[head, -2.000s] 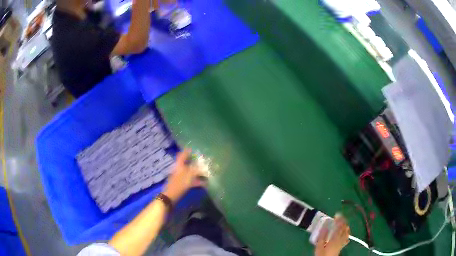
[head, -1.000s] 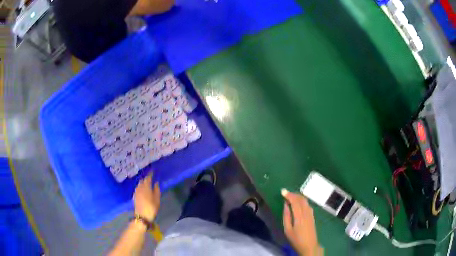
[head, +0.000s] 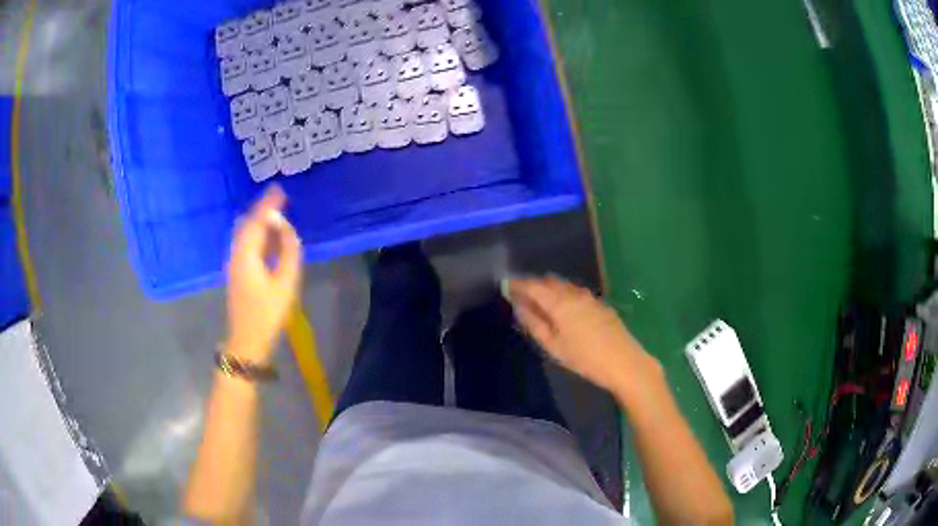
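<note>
White plug adapters (head: 340, 73) lie in rows inside the blue tote (head: 144, 154), sockets and slots facing up. My left hand (head: 263, 269), blurred, is at the tote's near rim, below the adapter rows. Its fingers are curled, with a pale spot by the fingertips; whether it holds anything is unclear. My right hand (head: 566, 324) is over my leg near the bench edge, blurred, with a pale tip at its fingers that I cannot identify. The white test socket strip (head: 723, 365) lies on the green bench with one white adapter (head: 756, 458) at its lower end.
The green bench (head: 679, 175) runs along the right. A black power meter with red digits (head: 905, 370) and a tan tape roll (head: 872, 479) are at the far right, with red and black wires. My legs are between tote and bench. A white surface (head: 41, 421) is at lower left.
The view has swung toward the tote, which now sits higher in the picture. My right hand has moved from over the bench, near the strip, to over my leg. The other person is out of view.
</note>
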